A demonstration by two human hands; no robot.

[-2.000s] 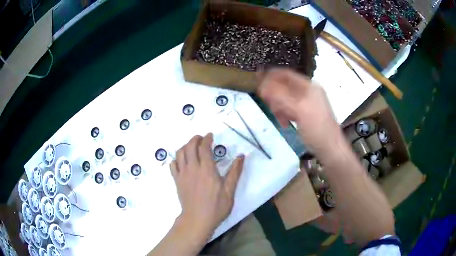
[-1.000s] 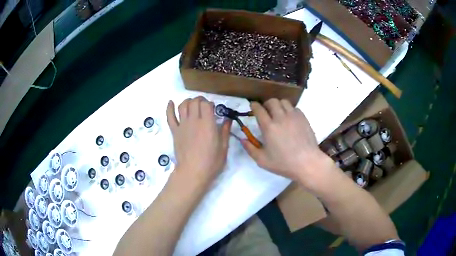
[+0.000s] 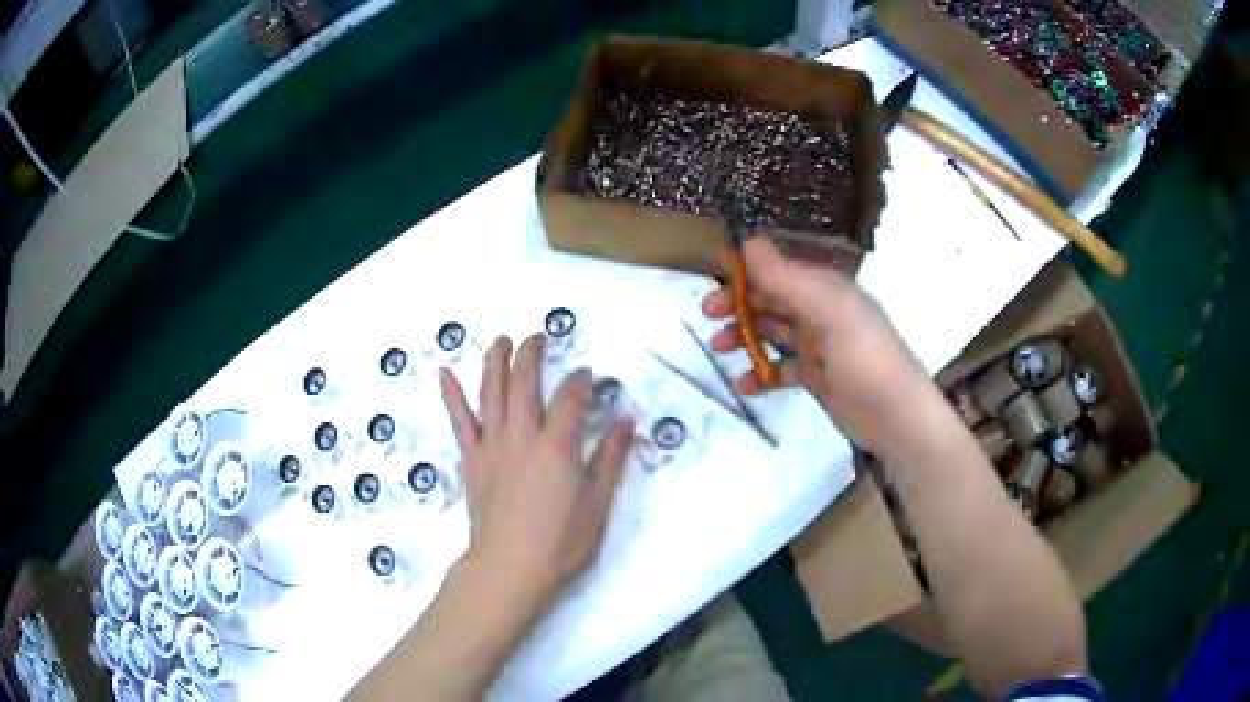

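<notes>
Small clear-white parts with dark round centres stand in loose rows on the white sheet, one of them (image 3: 668, 433) right of my left hand. My left hand (image 3: 528, 466) is low over the sheet, fingers spread, with a blurred small part (image 3: 605, 395) between thumb and index finger. My right hand (image 3: 809, 322) holds orange-handled pliers (image 3: 747, 318) near the front edge of the fastener box (image 3: 631, 233); their jaws are blurred against the box. Grey tweezers (image 3: 733, 398) lie on the sheet below the right hand.
White motor housings (image 3: 224, 480) with thin wires crowd the left end. A hammer (image 3: 1014, 185) and thin rod (image 3: 983, 199) lie beyond the fastener box. A carton of metal cylinders (image 3: 1021, 412) is at the right. A box of red and green components (image 3: 980, 96) is at upper right.
The pliers, over a small part between both hands a second ago, are now up by the box in my right hand. The small part is now lower, at my left fingertips. The tweezers are uncovered.
</notes>
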